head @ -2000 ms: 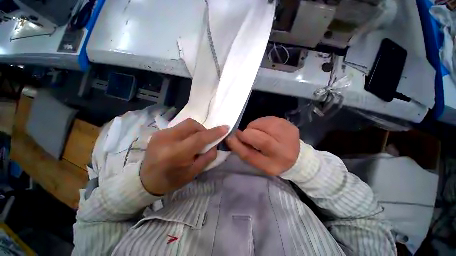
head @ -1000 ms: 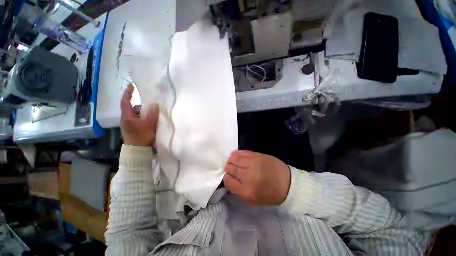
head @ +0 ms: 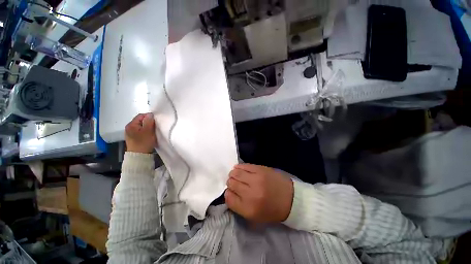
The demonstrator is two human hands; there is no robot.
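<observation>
A white fabric panel (head: pixel 199 118) is stretched from the needle area (head: pixel 214 33) of the overlock machine (head: pixel 258 44) down to my lap. A wavy grey seam (head: pixel 173 121) runs along its left part. My left hand (head: pixel 140 133) pinches the panel's left edge at the table's front. My right hand (head: pixel 258 193) grips the lower right edge near my lap. The panel's top end is at the presser foot; whether it is under the foot cannot be told.
A black phone (head: pixel 386 44) lies at the right of the white table (head: pixel 124 77). A clear plastic bag (head: pixel 326 103) hangs at the front edge. A grey fan-like unit (head: pixel 44 95) stands at left. Pale grey cloth (head: pixel 439 180) hangs low at right.
Both hands were together at the cloth's edge near my lap, then my left hand moved away to the left, open, and has now closed on the left edge. The panel has been spread flat.
</observation>
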